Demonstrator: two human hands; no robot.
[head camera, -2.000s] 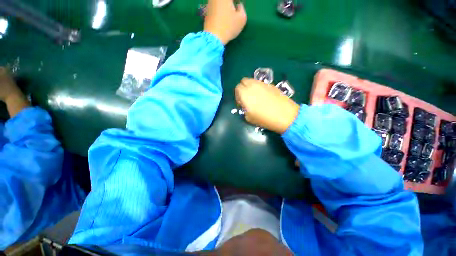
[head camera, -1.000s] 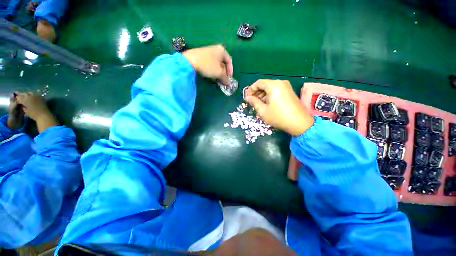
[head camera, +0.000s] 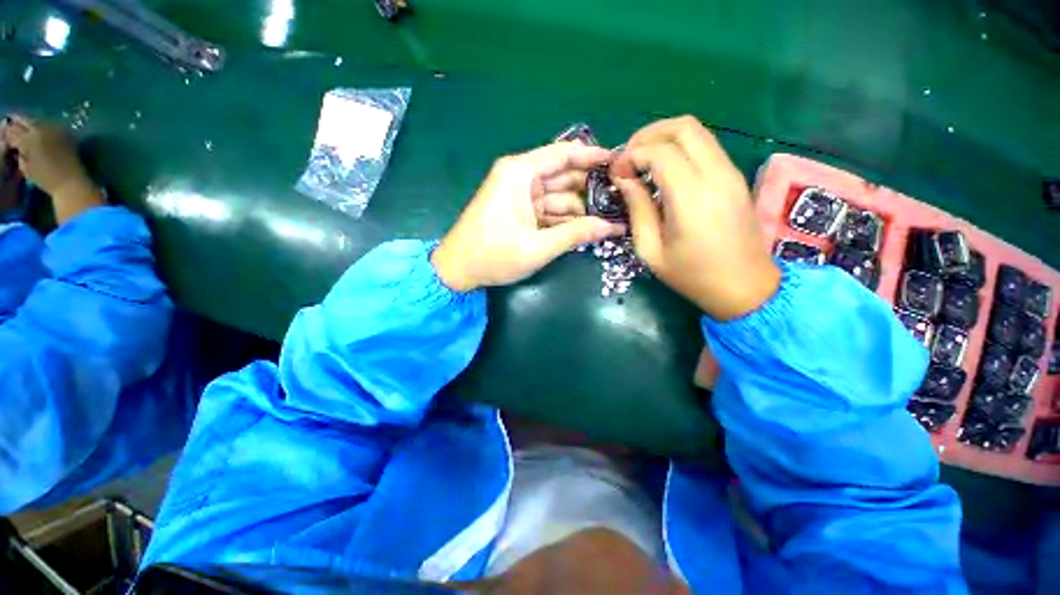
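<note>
A dark watch housing (head camera: 604, 195) with a shiny rim is held above the bench between my hands. My left hand (head camera: 523, 215) holds it by its edges with thumb and fingers. My right hand (head camera: 686, 209) has its fingertips on the housing's right side; whether they pinch a small part is hidden. A heap of tiny silver-white parts (head camera: 618, 270) lies on the green bench just below the hands, partly covered by them. Another housing (head camera: 574, 135) lies behind my left fingertips, partly hidden.
A pink-red foam tray (head camera: 889, 192) with rows of dark housings stands at right. A labelled clear bag (head camera: 355, 145) lies at left. A grey metal bar (head camera: 151, 29) is at upper left. A housing (head camera: 393, 8) is at the top edge. Another person's hand (head camera: 52, 157) is at far left.
My hands have come together around a housing; before, they were apart, my left at a housing on the bench. The bag, covered by my sleeve a second ago, shows again.
</note>
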